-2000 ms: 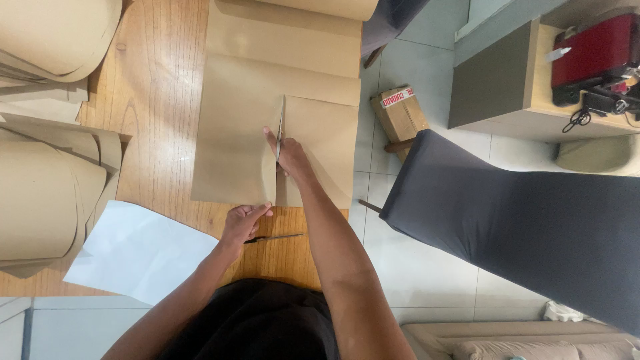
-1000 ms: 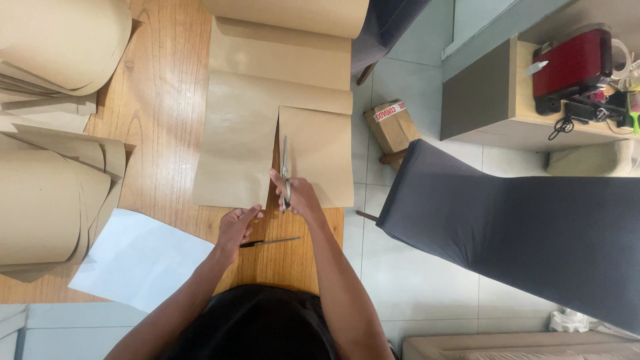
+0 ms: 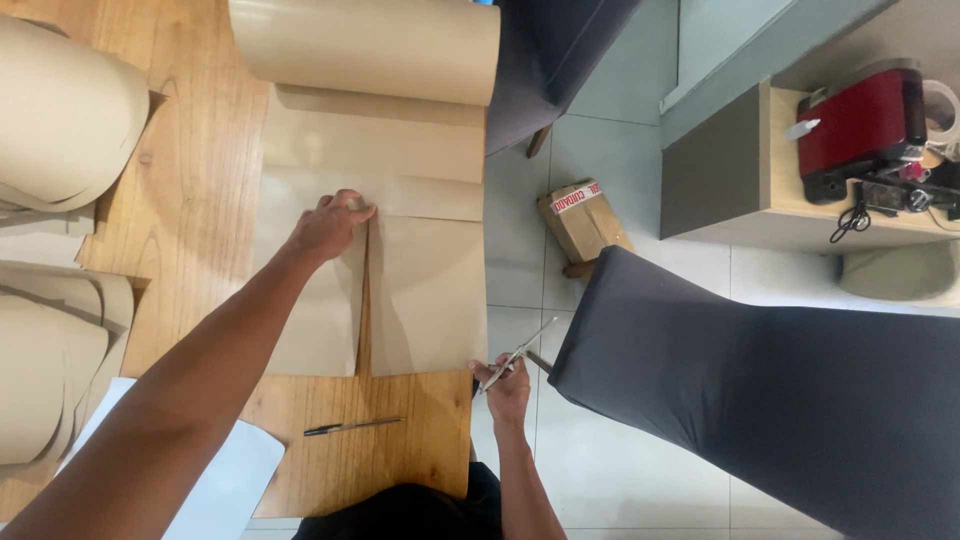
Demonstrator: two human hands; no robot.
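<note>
Brown kraft paper (image 3: 431, 292) lies on the wooden table (image 3: 420, 457), with a slit running up from its near edge. At the top of the slit, my left hand (image 3: 334, 225) presses on the paper with its fingertips. My right hand (image 3: 508, 382) holds metal scissors (image 3: 519, 355) beside the table's right edge, near the paper's lower right corner, blades pointing up and right. The rest of the paper forms a thick curved roll (image 3: 367, 45) at the far end. Below the slit lies a black-capped pen (image 3: 352, 427).
Stacks of curved brown paper (image 3: 60, 112) and a white sheet (image 3: 232, 480) lie at left. On the right are a dark covered chair (image 3: 675, 345), a taped cardboard box (image 3: 586, 215) and a cabinet (image 3: 712, 161) bearing a red machine (image 3: 862, 135).
My left hand has moved from the paper's near edge up to the top of the slit. My right hand has moved away from the slit to the right with the scissors.
</note>
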